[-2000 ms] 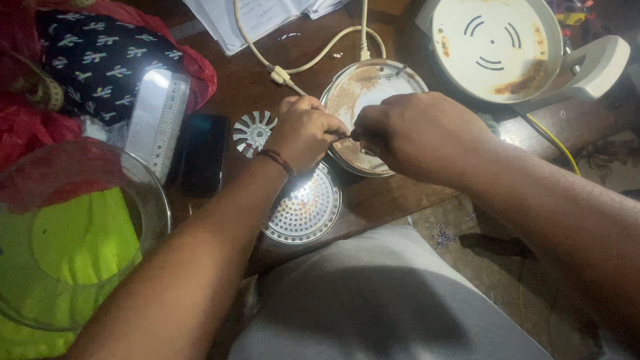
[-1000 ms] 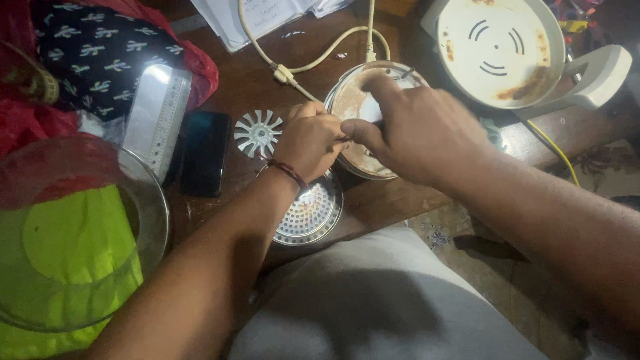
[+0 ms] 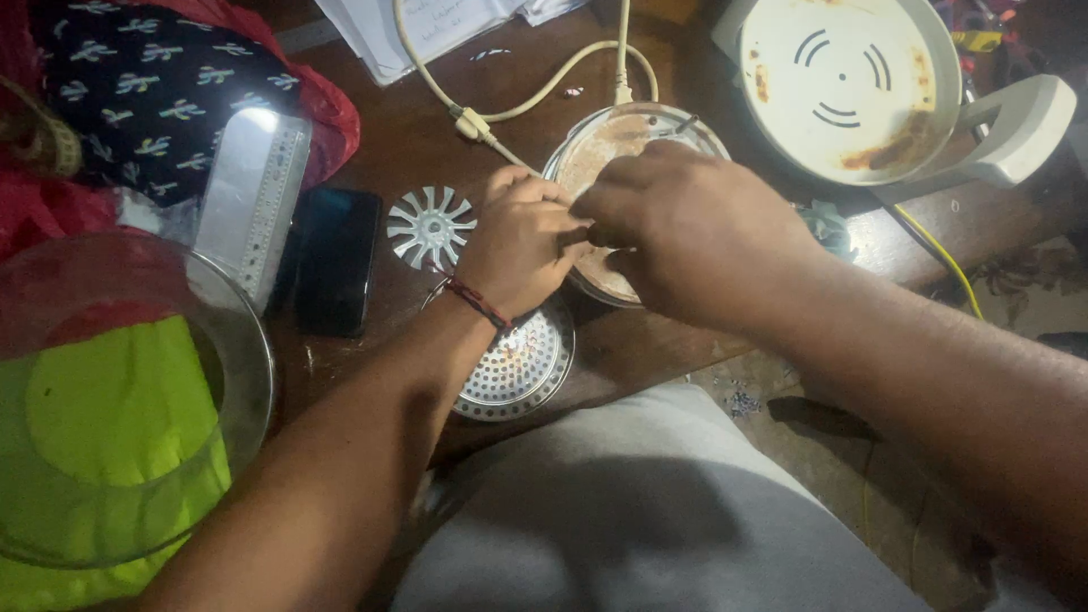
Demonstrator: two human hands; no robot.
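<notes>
Both of my hands meet over a round metal appliance part (image 3: 599,149) with a rusty, stained face and a cord at its back. My left hand (image 3: 531,242) rests at its left edge, fingers curled; my right hand (image 3: 688,229) covers its right side with fingertips bent inward. Whatever lies between the fingertips is hidden. A small post stands at the part's upper right rim. Below my left wrist lies a perforated metal disc (image 3: 518,374), partly covered. A metal fan wheel (image 3: 433,227) lies left of my left hand.
A cream round housing with a handle (image 3: 837,144) stands at the upper right. To the left are a black phone (image 3: 338,263), a light bar (image 3: 255,187), a transparent round lid (image 3: 263,374) and green fabric (image 3: 127,408). A cream cord (image 3: 527,106) loops near papers (image 3: 425,34).
My right hand has shifted and its fingers, spread over the stained part a second ago, are now drawn in beside my left fingers. My left hand stays at the part's left edge.
</notes>
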